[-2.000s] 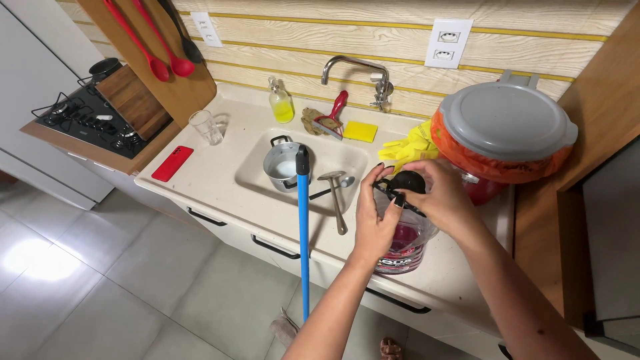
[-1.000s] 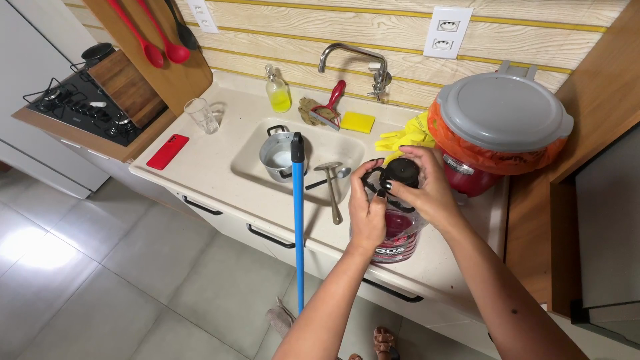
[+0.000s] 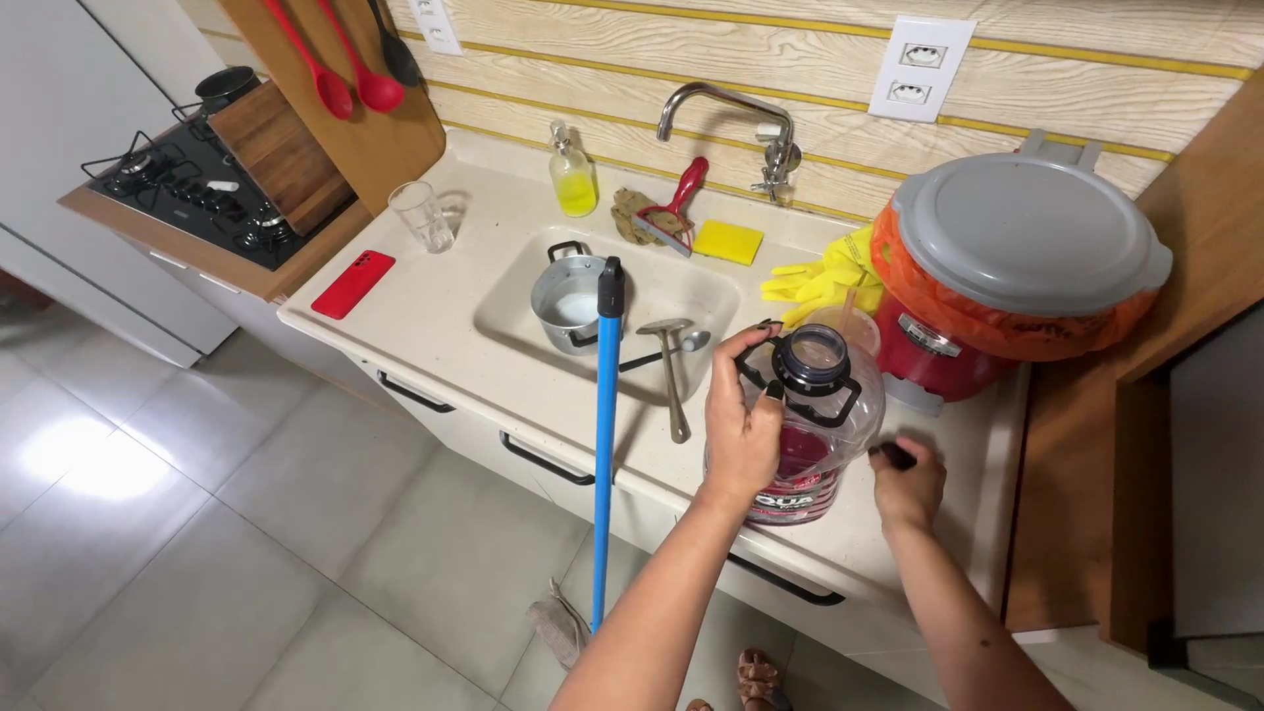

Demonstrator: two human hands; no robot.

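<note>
A clear plastic jug [image 3: 857, 395] with purple liquid low inside stands on the counter near its front edge, its mouth uncapped. My left hand [image 3: 746, 420] grips the jug's black handle at the neck, on the left side. To the right of the jug, just above the counter, my right hand [image 3: 908, 479] holds a black screw cap [image 3: 897, 455]. A blue-handled pole [image 3: 607, 425] leans on the counter front, with a grey cloth [image 3: 561, 624] at its lower end. Behind the jug lie yellow rubber gloves [image 3: 825, 276] and a clear cup, partly hidden.
In the sink [image 3: 504, 316] are a metal pot [image 3: 571, 301] and metal utensils [image 3: 673, 385]. A lidded red bin [image 3: 933, 346] stands at right. Around the sink are a yellow sponge [image 3: 728, 242], squeegee [image 3: 681, 197], soap bottle [image 3: 575, 188], glass [image 3: 425, 217] and red phone [image 3: 354, 284].
The black cap has come off the jug's mouth and moved right and down in my right hand. My left hand stays at the jug's neck.
</note>
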